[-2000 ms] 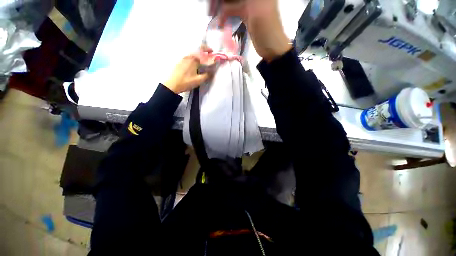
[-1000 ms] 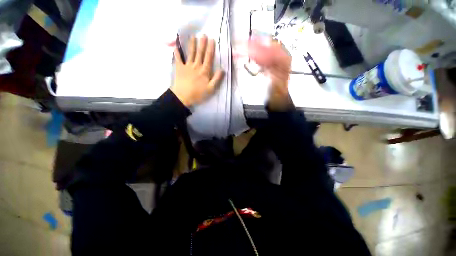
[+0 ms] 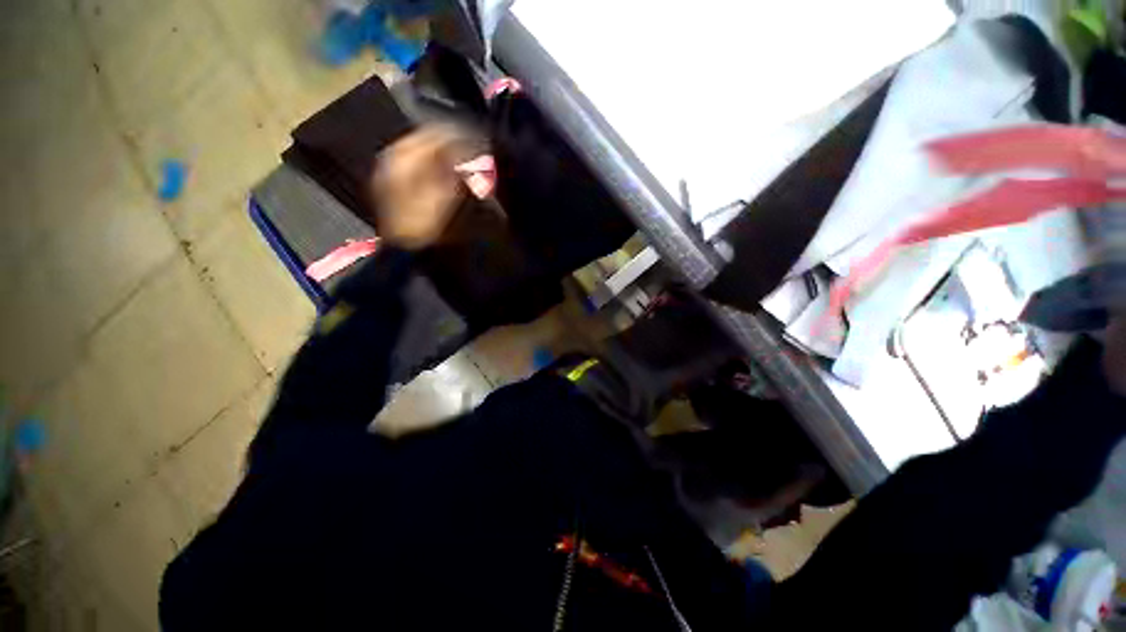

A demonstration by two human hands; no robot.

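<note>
My left hand [image 3: 426, 185], blurred, is over the stacked dark pieces [image 3: 350, 133] beside the table. A pink-and-white strip [image 3: 479, 175] shows at its fingers; whether it grips anything is unclear. My right hand [image 3: 1116, 358] is cut off by the right edge, with only a sliver showing, so its hold is hidden. A long pink strip [image 3: 951, 222] runs from the right edge over the white-grey cut pieces [image 3: 920, 154] on the table. A dark panel [image 3: 790, 204] lies beside them at the table's front edge.
The white table [image 3: 729, 74] with grey edging crosses diagonally. Another pink strip [image 3: 342, 258] lies on the grey ribbed surface [image 3: 296, 212] at left. The blue-and-white cup [image 3: 1072, 585] is at lower right. Blue scraps [image 3: 172, 179] lie on the tiled floor.
The view has swung left. My left hand has moved off the cut pieces on the table to the dark stack beside it. My right hand is now at the right edge.
</note>
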